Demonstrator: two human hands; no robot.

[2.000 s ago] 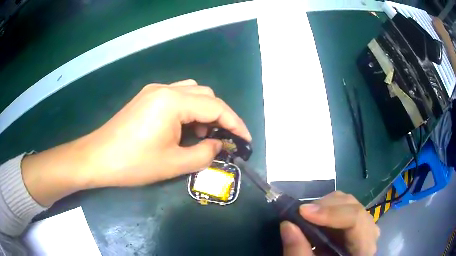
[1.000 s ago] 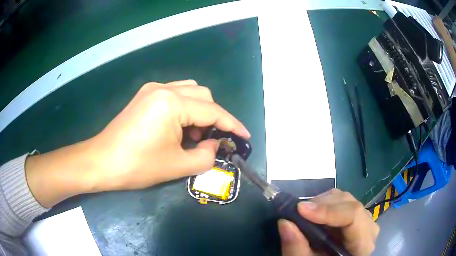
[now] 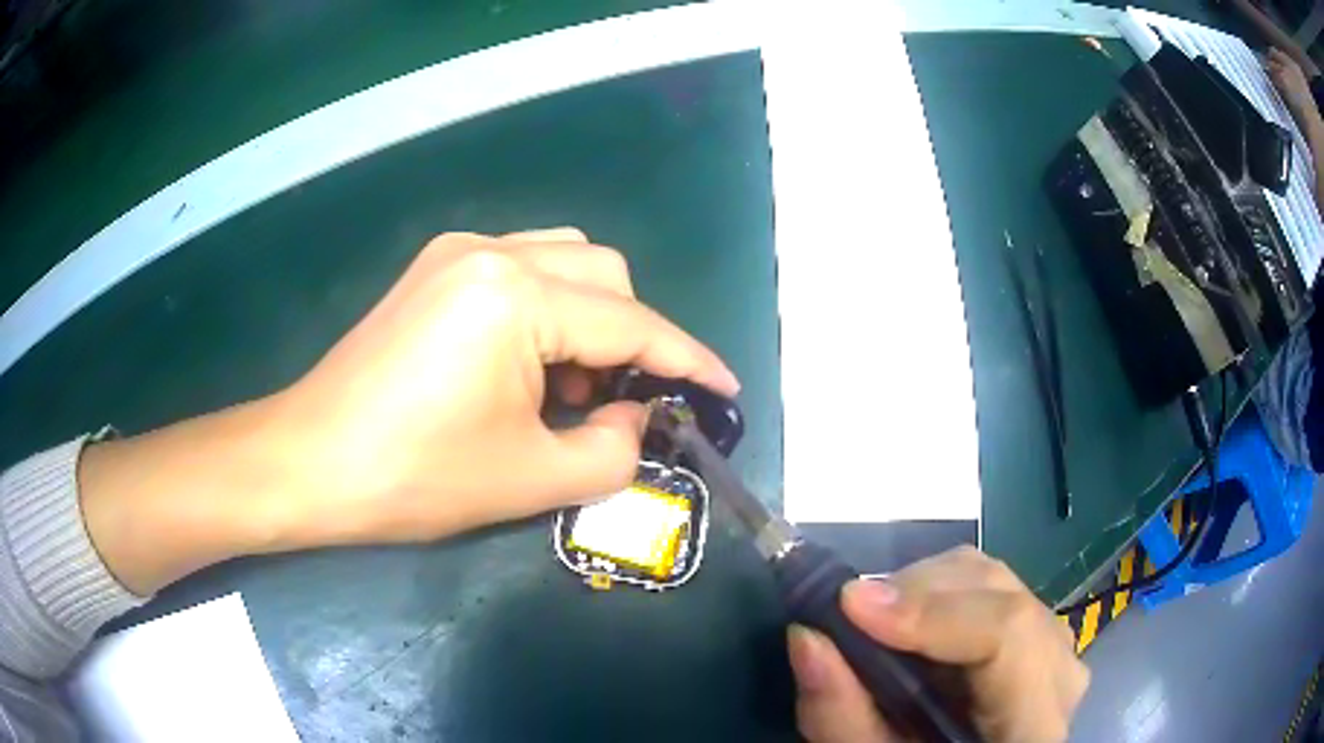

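My left hand (image 3: 479, 385) comes in from the left and holds the black back cover (image 3: 716, 412) between thumb and fingers. The open watch body (image 3: 632, 526) lies on the green bench just below it, with a silver rim and a white battery with yellow edges. My right hand (image 3: 944, 653), cut off by the bottom edge, grips the soldering iron (image 3: 828, 588) by its black handle. The iron's tip is at the gold-brown parts in the cover's centre; the exact contact point cannot be made out.
A long white strip (image 3: 876, 290) with a dark near end lies right of the work. Dark tweezers (image 3: 1048, 385) lie beside it. A black taped box (image 3: 1147, 261) stands at the right. White paper (image 3: 189, 675) lies near my left forearm. A blue stool (image 3: 1234, 508) and a person's arm show at the right.
The iron's tip has moved slightly up and left onto the cover's centre, and my right hand has shifted a little left. The cover appears tilted slightly differently. The watch body remains below the cover.
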